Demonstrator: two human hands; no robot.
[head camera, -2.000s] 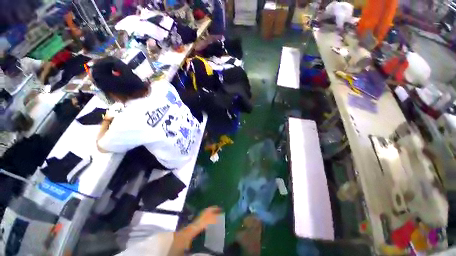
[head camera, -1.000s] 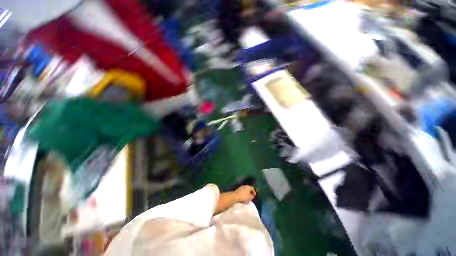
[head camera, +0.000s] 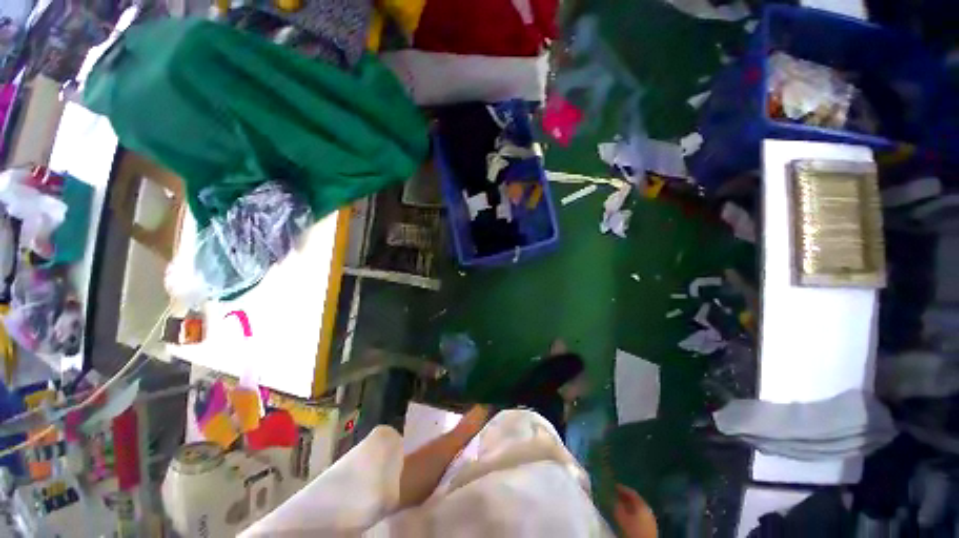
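Note:
My left forearm comes out of a white sleeve at the lower middle. My left hand (head camera: 474, 417) shows only in small part by the shirt, and its fingers are not clear. My right hand (head camera: 634, 515) is small and cut off by the bottom edge; its grip cannot be told. No held piece shows. Layered grey fabric pieces (head camera: 808, 422) lie across a white bench (head camera: 815, 368) at the right, apart from both hands.
A blue basket (head camera: 454, 200) with dark fabric and scraps stands on the green floor (head camera: 557, 299). Green cloth (head camera: 263, 116) hangs over a yellow-edged table (head camera: 334, 284) at left. A wire-like tray (head camera: 838, 223) lies on the bench. Another blue bin (head camera: 767, 74) stands upper right. Scraps litter the floor.
The view has swung away from the person in white at a sewing table, then moved closer to the blue basket and bench. My right hand now shows at the bottom edge.

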